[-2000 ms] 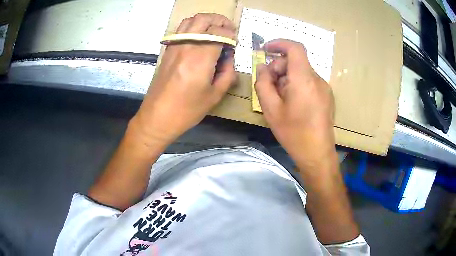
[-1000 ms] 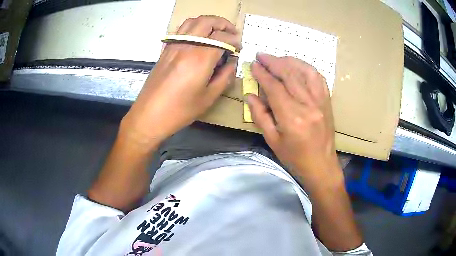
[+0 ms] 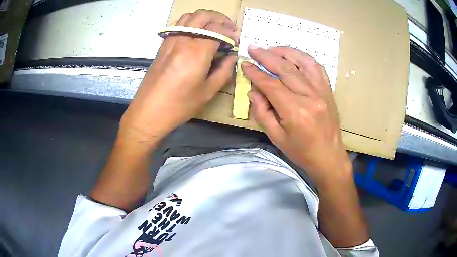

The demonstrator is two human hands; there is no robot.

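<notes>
A white panel (image 3: 300, 34) with rows of dark dots lies on brown cardboard (image 3: 373, 90), partly under my right hand. My left hand (image 3: 188, 65) is at the panel's left edge, fingers curled, with a narrow pale-yellow tape roll (image 3: 198, 33) looped round them. My right hand (image 3: 295, 93) reaches over the panel's lower left part. Its fingertips and thumb are at a yellow-handled cutter (image 3: 241, 95), which points toward me beside the panel's lower left corner. The cutter's tip is hidden, and any tape strip at the panel edge is too small to tell.
Small pale scraps (image 3: 350, 74) lie on the cardboard right of the panel. A black ring (image 3: 441, 103) lies at the right. A metal rail (image 3: 75, 83) runs along the bench's front. A labelled carton (image 3: 6, 50) is at far left, and a blue crate (image 3: 401, 185) is low at right.
The yellow cutter has moved left, from over the panel to beside its lower left corner. My right fingers have spread lower and flatter over the panel. My left hand has barely moved.
</notes>
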